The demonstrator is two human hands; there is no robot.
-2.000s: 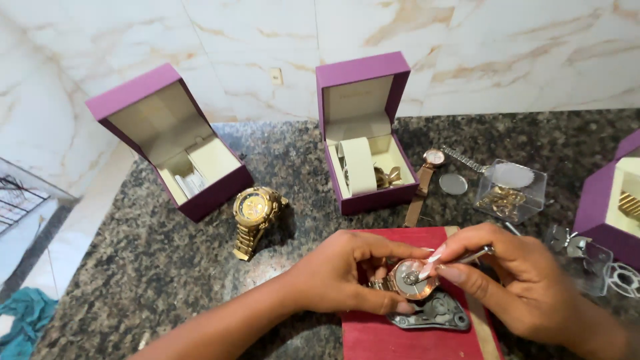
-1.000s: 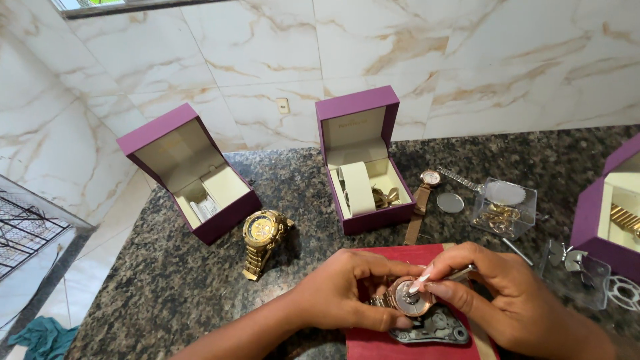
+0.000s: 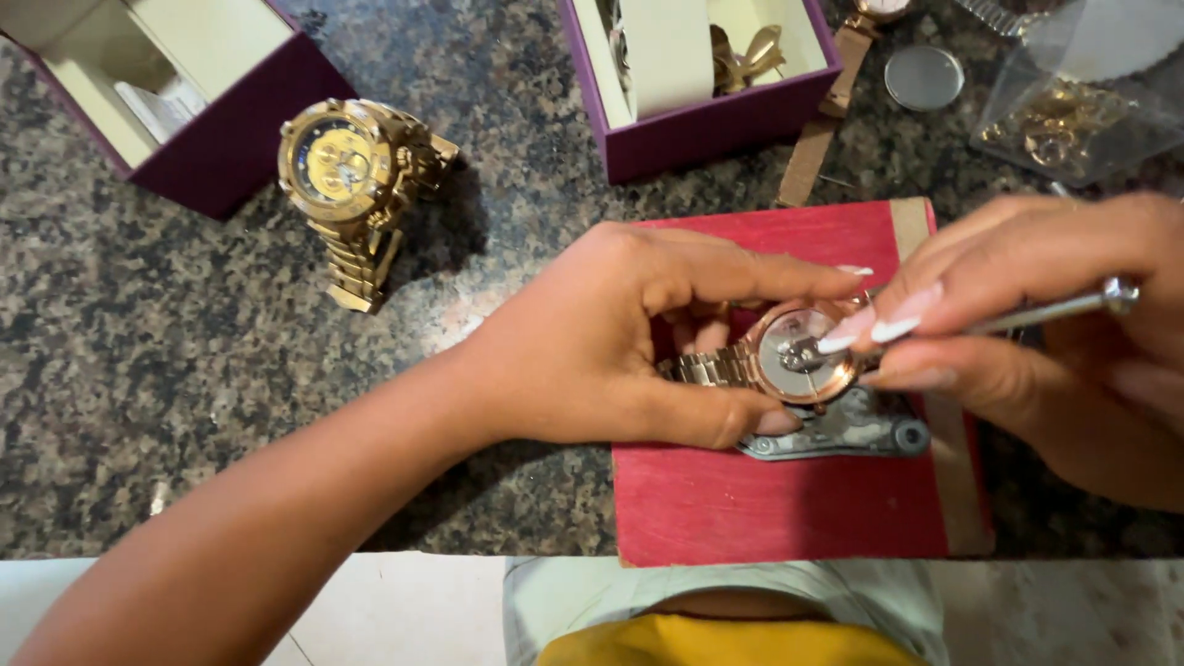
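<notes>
My left hand (image 3: 601, 342) grips a rose-gold wristwatch (image 3: 803, 356) by its case and metal bracelet. The watch rests over a grey metal tool or holder (image 3: 832, 435), partly hidden beneath it, on a red board (image 3: 768, 509) with a tan strip. My right hand (image 3: 1008, 333) holds a slim metal tool (image 3: 1045, 310) like a small screwdriver; its tip is hidden by the fingers, which are at the right part of the watch face or back. Silvery inner parts show at the middle of the round case.
A gold wristwatch (image 3: 338, 166) stands left of the board. Purple boxes sit behind: one at left (image 3: 245, 120), one at centre (image 3: 721, 120). A watch with a tan strap (image 3: 809, 157), a round clear disc (image 3: 923, 79) and a clear container (image 3: 1073, 111) of gold pieces lie back right.
The view has tilted strongly downward and come closer. Both hands stay at the rose-gold watch, the tool still in my right hand.
</notes>
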